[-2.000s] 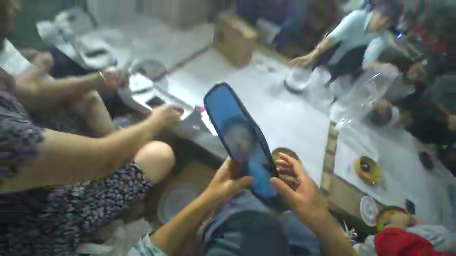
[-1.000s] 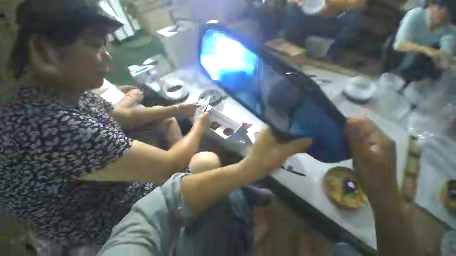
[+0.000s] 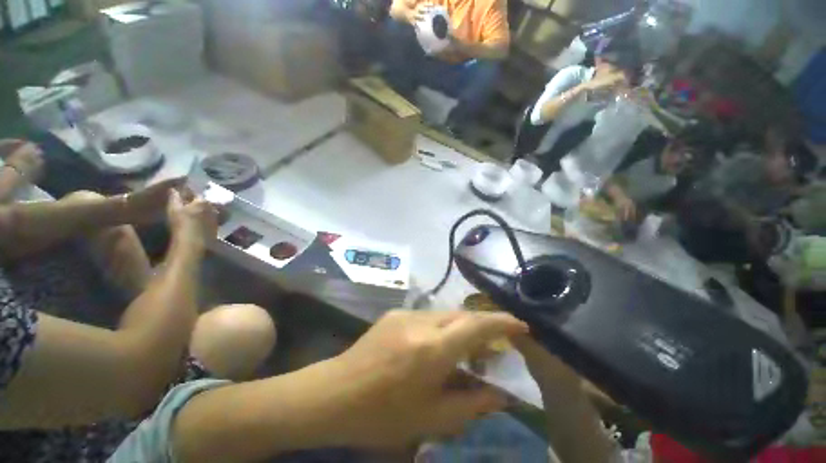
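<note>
The black mirror dash cam [image 3: 634, 344] is held up at the right, its matt back with round lens bump towards me. Its thin black cable [image 3: 478, 213] loops up from near the lens and down beside my left hand. My left hand [image 3: 426, 371] is at the dash cam's left edge, fingers extended; its grip is unclear. My right hand is mostly hidden behind the dash cam; part of it or the wrist [image 3: 566, 398] shows below, supporting the dash cam. The retail box lid [image 3: 371, 262], with a blue-rimmed mirror picture, lies on the table beyond my left hand.
An open white box tray [image 3: 258, 240] lies beside the lid, near a neighbour's hands [image 3: 190, 212]. A dark round part [image 3: 229, 170], brown carton [image 3: 383, 125] and white cups [image 3: 489, 181] stand on the white table [image 3: 362, 194]. Other people sit around it.
The dash cam has turned from its glossy screen to its matt back and moved right and lower. The cable is now visible. My view has shifted, showing more of the table.
</note>
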